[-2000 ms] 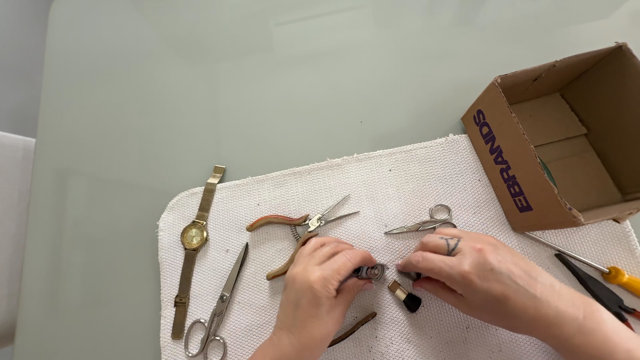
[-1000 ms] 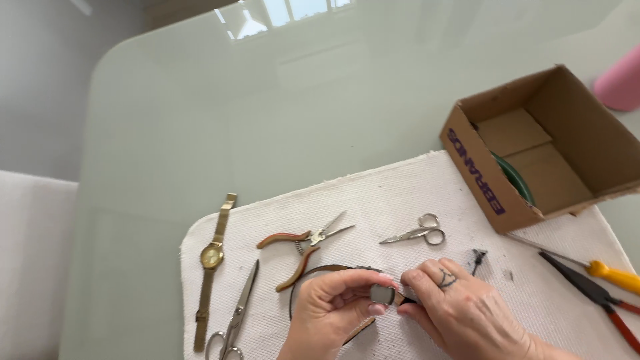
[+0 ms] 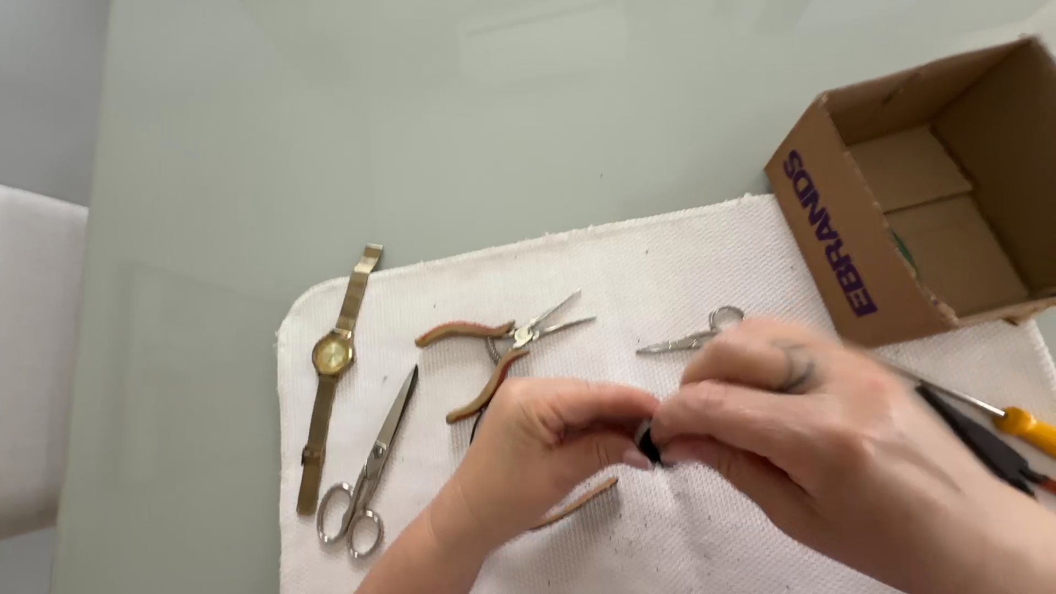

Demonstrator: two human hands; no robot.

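Near the centre of the head view, my left hand [image 3: 569, 437] pinches a small watch, mostly hidden by the fingers; its brown strap [image 3: 577, 502] sticks out below the hand. Fingertips of my right hand [image 3: 784, 421] meet the left ones around a small dark object [image 3: 649, 443], too covered to identify. Spring-loaded pliers with tan handles [image 3: 521, 336] lie with jaws apart, just above my left hand. Small scissors [image 3: 681, 342] are partly behind my right hand. At left are larger metal scissors [image 3: 375, 462] and a gold wristwatch with mesh band [image 3: 333, 354].
A cardboard box [image 3: 825, 239] stands open at the upper right, with something green inside. By its near side lie a yellow-handled screwdriver [image 3: 1025, 429] and a black tool with red handles [image 3: 973, 437]. A white textured cloth [image 3: 643, 264] covers part of the glossy table [image 3: 330, 124].
The brush with black bristles, visible below my right hand two seconds ago, is no longer plainly visible. My right hand now covers part of the small scissors, which were uncovered one second ago.
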